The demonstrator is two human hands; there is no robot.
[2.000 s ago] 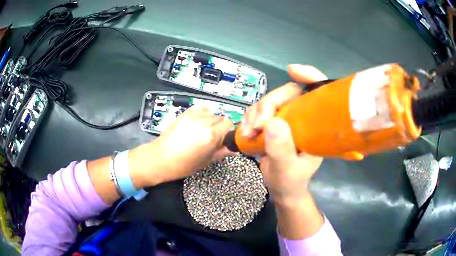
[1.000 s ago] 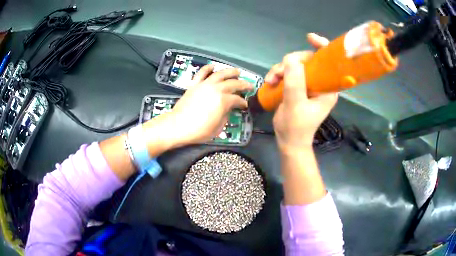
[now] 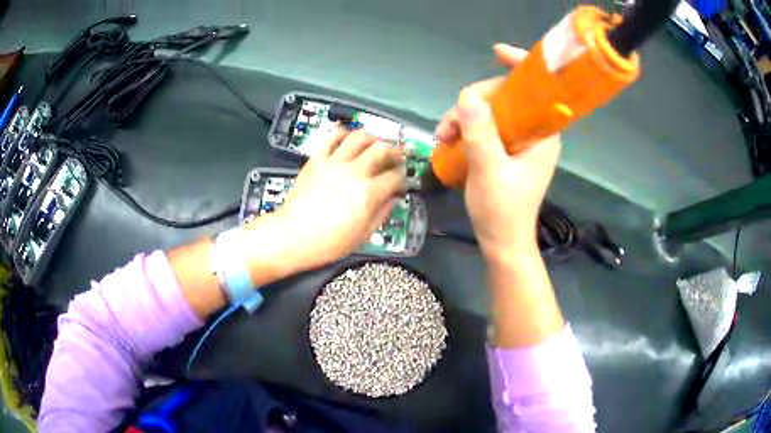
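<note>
My right hand (image 3: 507, 169) grips the orange electric screwdriver (image 3: 549, 93). Its dark tip is at the right end of the upper housing half (image 3: 283, 127), which holds a circuit board (image 3: 385, 127). My left hand (image 3: 347, 190) lies over both housings, its fingertips at the upper board near the tip; whether they hold a screw cannot be seen. The lower housing half (image 3: 414, 241), also with a board, is partly hidden under my left hand and wrist. The screw dish (image 3: 378, 330), heaped with silvery screws, sits below it.
Bundled black cords (image 3: 127, 76) lie at upper left. Several housings with boards (image 3: 51, 211) stand at the left edge. Another cord bundle (image 3: 562, 232) lies right of my right wrist. A bag of screws (image 3: 710, 304) and a green bar (image 3: 719, 207) are at right.
The screwdriver and both hands have moved from above the screw dish up to the upper housing. In the last second the screwdriver's rear has swung left and up.
</note>
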